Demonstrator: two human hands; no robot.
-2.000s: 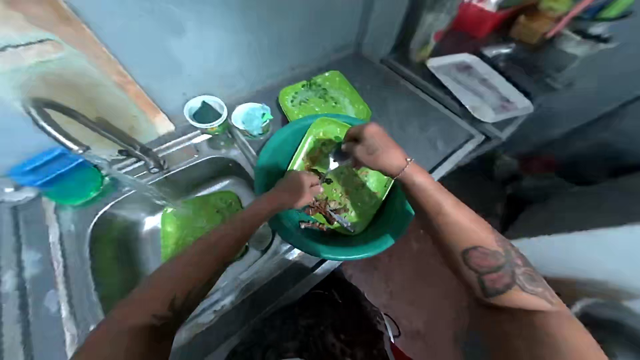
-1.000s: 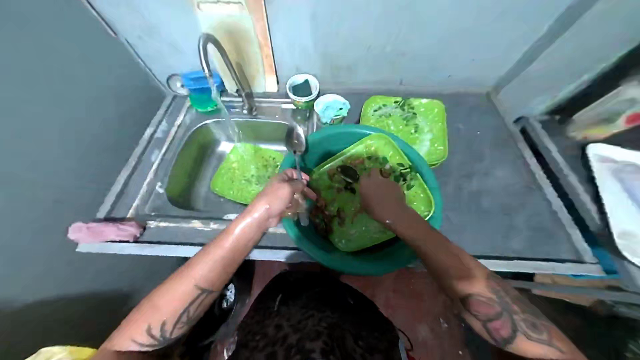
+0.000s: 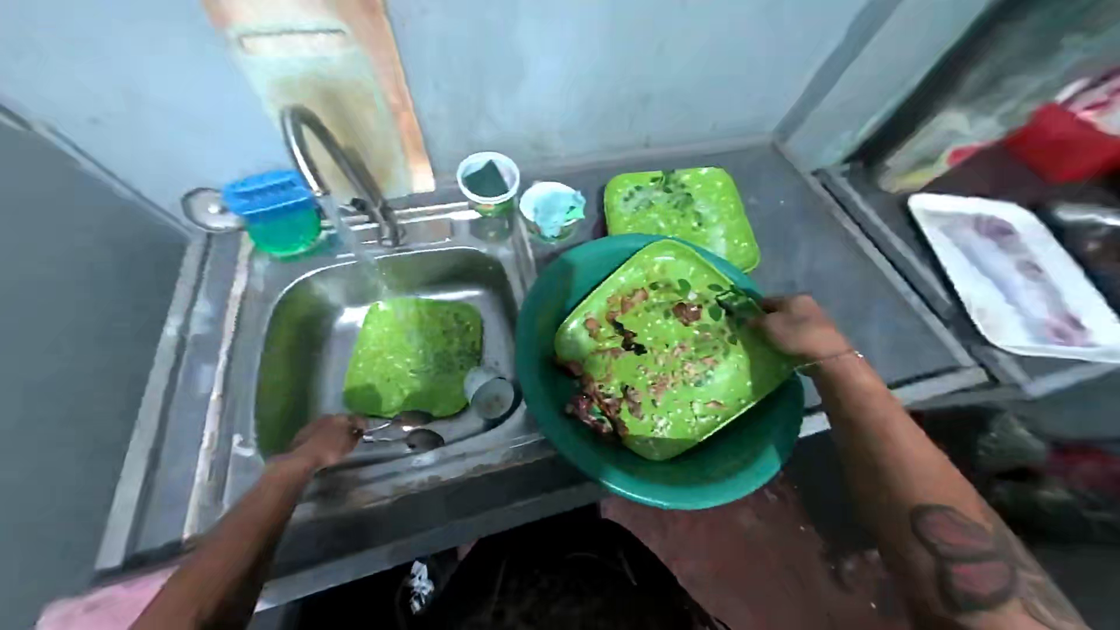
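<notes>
My left hand (image 3: 328, 440) grips the handles of metal spoons (image 3: 416, 430) at the front edge of the sink (image 3: 302, 350). My right hand (image 3: 798, 325) holds the right edge of a square green plate (image 3: 656, 367), which bears food scraps and leaves and lies tilted in a round green basin (image 3: 665, 490). Scraps gather at the plate's lower left. Another green plate (image 3: 416, 350) lies in the sink beside a metal cup (image 3: 490, 394). Water (image 3: 359, 254) runs from the curved faucet (image 3: 337, 162). A further green plate (image 3: 682, 210) with leaf patterns sits behind the basin.
Two tubs (image 3: 488, 184) (image 3: 551, 210) stand behind the sink, near a blue-and-green container (image 3: 276, 214). A white tray (image 3: 1019, 276) lies at the right. Pink cloth (image 3: 105, 604) hangs at the lower left. The counter edge (image 3: 420, 516) runs below the sink.
My left hand has moved from beside the basin to the sink with the spoons. My right hand has shifted from over the plate to its right edge.
</notes>
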